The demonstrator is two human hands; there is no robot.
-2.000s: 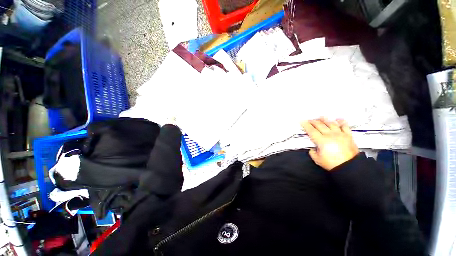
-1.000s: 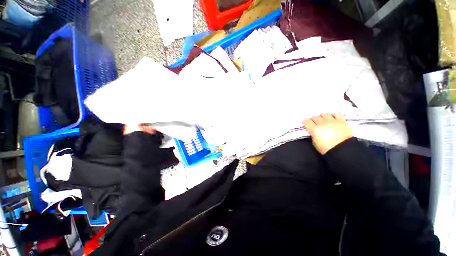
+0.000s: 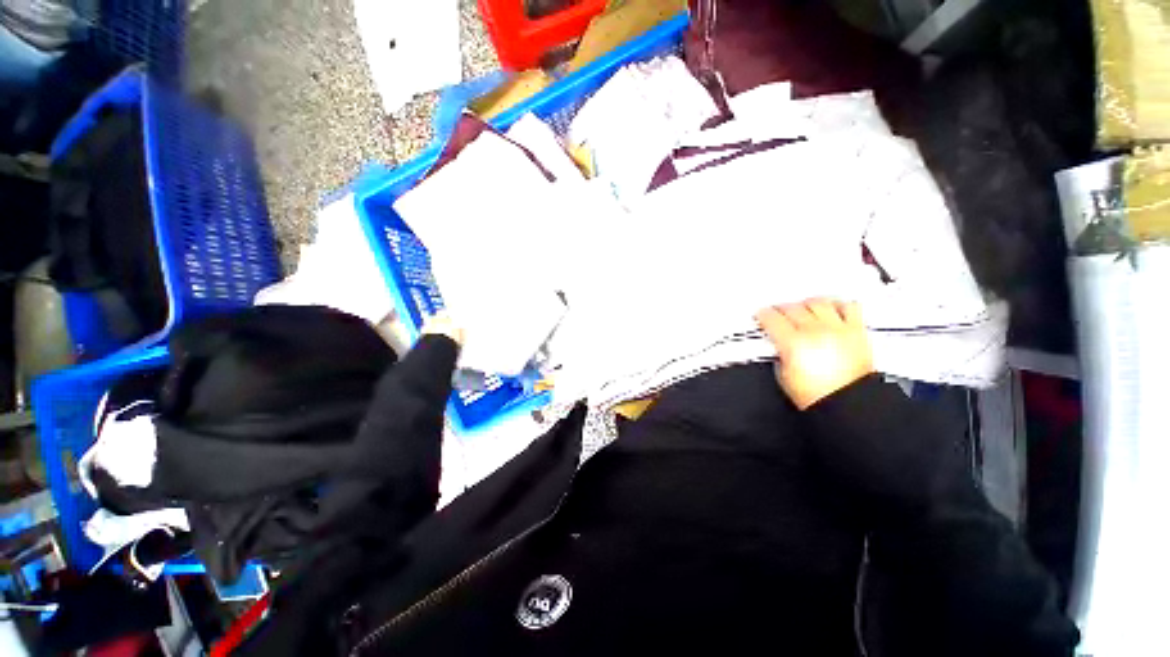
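Large white quilted panels [image 3: 757, 244] with dark stitched lines lie over my lap and the blue basket [image 3: 389, 244]. My right hand [image 3: 821, 349] lies on their near edge, fingers on top; nothing shows that it grips them. My left hand [image 3: 443, 326] is small and partly hidden by its black sleeve, at the near left edge of a white cut piece [image 3: 494, 244] over the basket. Whether its fingers hold the piece cannot be told. Maroon edges show among the pieces.
A second blue basket [image 3: 218, 218] stands at the left, with black garment pieces [image 3: 270, 398] heaped nearer me. A red stool [image 3: 533, 36] stands beyond. A maroon bundle [image 3: 808, 45] lies at the far right side. The white table edge [image 3: 1129, 385] is at the right.
My left hand went out left with a white piece one second ago and is now back at the basket. White material now lies left of the basket. My right hand stays on the panels.
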